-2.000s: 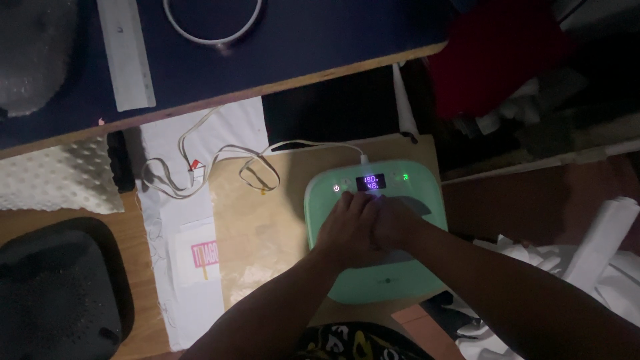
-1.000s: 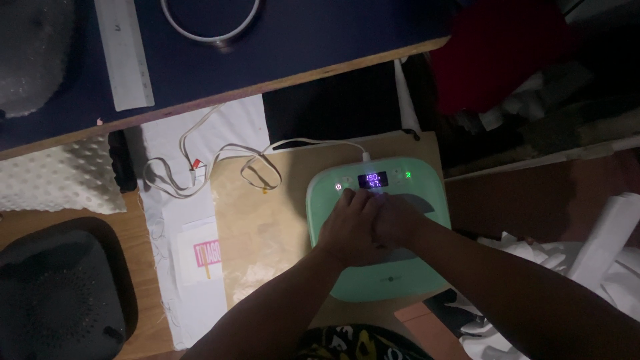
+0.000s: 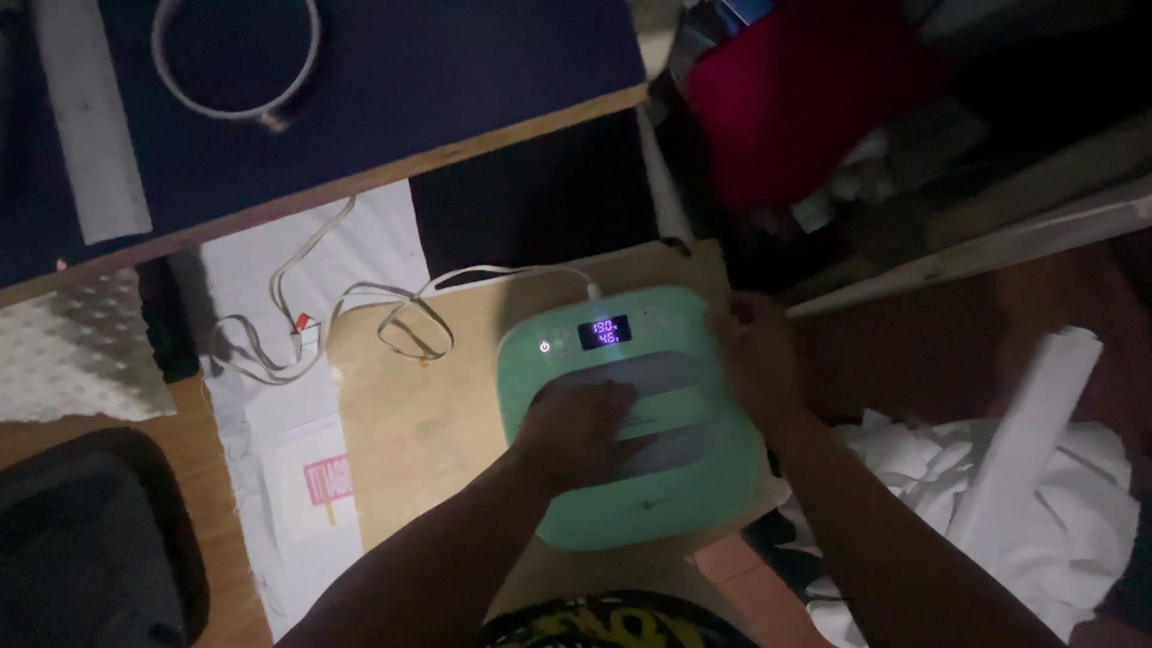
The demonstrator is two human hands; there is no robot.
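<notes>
A mint-green handheld heat press [image 3: 621,522] with a lit display lies on a tan sheet [image 3: 423,468] over white fabric [image 3: 243,459]. My left hand [image 3: 580,427] is at the press's grey-framed handle, its fingers reaching into the handle area; whether they close round it is hard to tell. My right hand [image 3: 760,360] is at the upper right edge of the press, blurred, and its fingers are partly hidden in shadow. A pale power cord [image 3: 486,270] runs from the top of the press and lies in loops to the left.
A dark blue tabletop [image 3: 405,72] with a wooden edge spans the top, bearing a white ruler-like strip [image 3: 94,135] and a white ring [image 3: 236,115]. A dark grey seat or lid [image 3: 90,540] is at lower left. Crumpled white material [image 3: 1062,504] and a white roll [image 3: 1035,432] lie at right.
My hands, earlier together on top of the press, have come apart. My right hand has moved right to the edge of the press; my left hand stays over the handle.
</notes>
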